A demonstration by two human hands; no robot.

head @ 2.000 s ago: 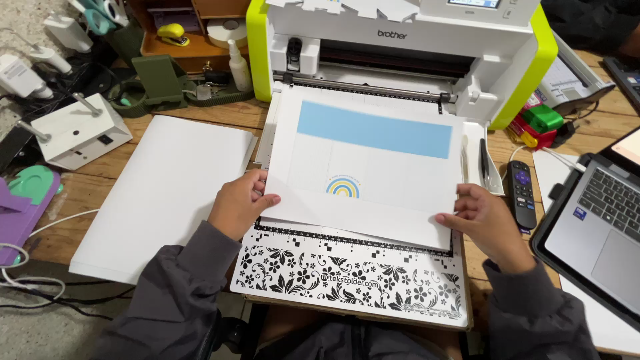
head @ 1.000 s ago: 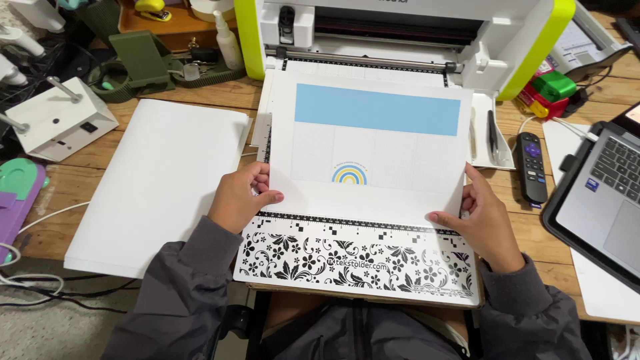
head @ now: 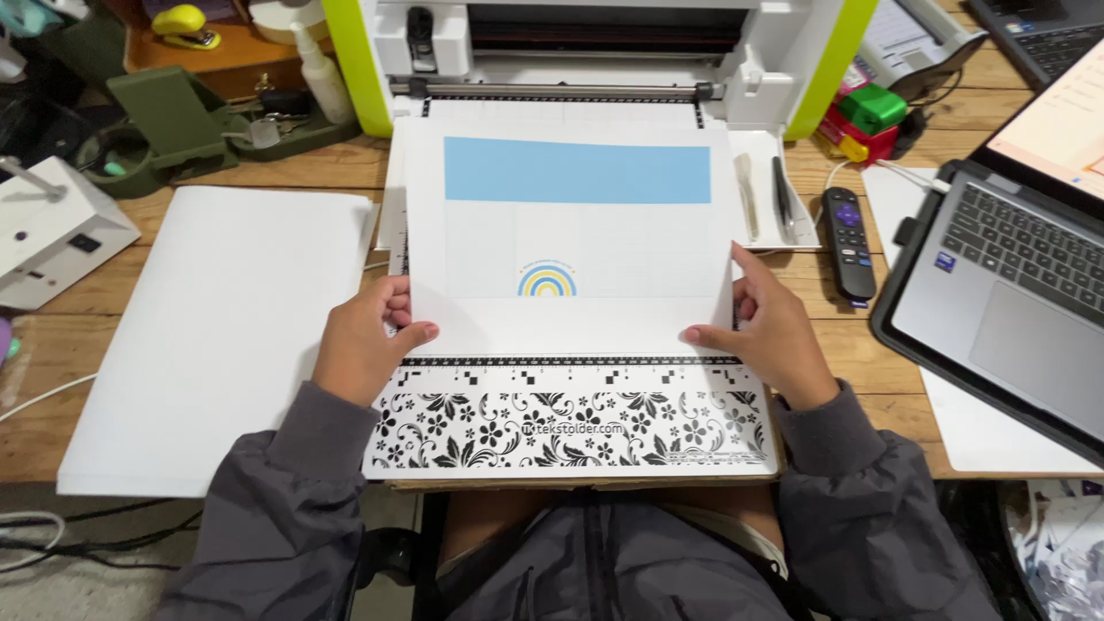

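Note:
A white sheet of paper (head: 604, 250) printed with a blue band and a small rainbow lies over a cutting mat (head: 573, 431) with a black floral border. My left hand (head: 371, 336) pinches its lower left edge, thumb on top. At the lower right edge, my right hand (head: 768, 328) grips it the same way, its index finger along the side. The far end of the mat reaches under the metal roller (head: 561, 90) of a white and lime-green cutting machine (head: 369, 69).
Blank white sheets (head: 216, 336) lie at the left. Tweezers (head: 782, 198) rest in the machine's side tray (head: 768, 237). Right of it are a remote control (head: 849, 246) and a laptop (head: 1018, 267). A green organizer (head: 172, 129) and a white bottle (head: 321, 78) stand back left.
The printed sheet, tilted two seconds ago, now lies straighter over the mat. Both hands have stayed on its side edges. The view has shifted somewhat.

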